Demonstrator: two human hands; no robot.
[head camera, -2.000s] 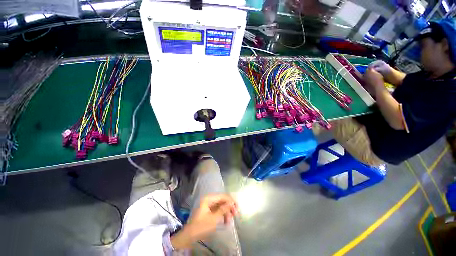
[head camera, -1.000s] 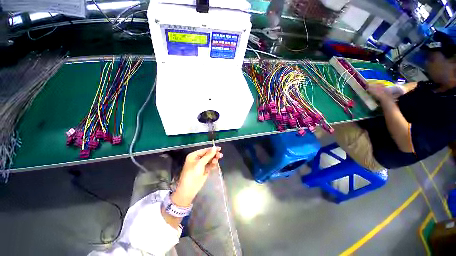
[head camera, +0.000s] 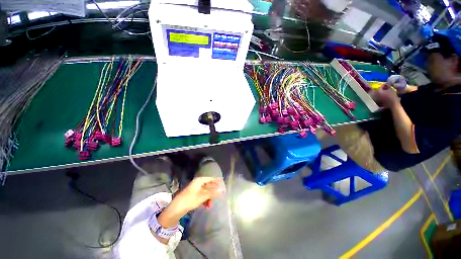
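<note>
My left hand (head camera: 207, 192), bare and blurred, is over my lap below the machine, with its fingers bent together. A white sleeve and a pale wristband show on that arm. A thin pale line, maybe a wire, runs down just right of the hand; whether the fingers hold it is unclear. The white machine (head camera: 204, 86) has a lit yellow-green display and a blue keypad. Its dark nose (head camera: 213, 132) sticks out of the round hole low on the front, and the hand is apart from it. My right hand is not in view.
Leads with magenta connectors lie left (head camera: 103, 109) and right (head camera: 293, 101) of the machine. A pale wire sheaf (head camera: 25, 96) is at far left. A grey cord (head camera: 137, 126) crosses the green bench (head camera: 55, 116). At right, a person works beside a long tray (head camera: 361, 91); blue stools stand below.
One second ago my left hand was up at the tip of the nose with thumb and finger pinched, a thin strand running down. It has now dropped away towards my lap.
</note>
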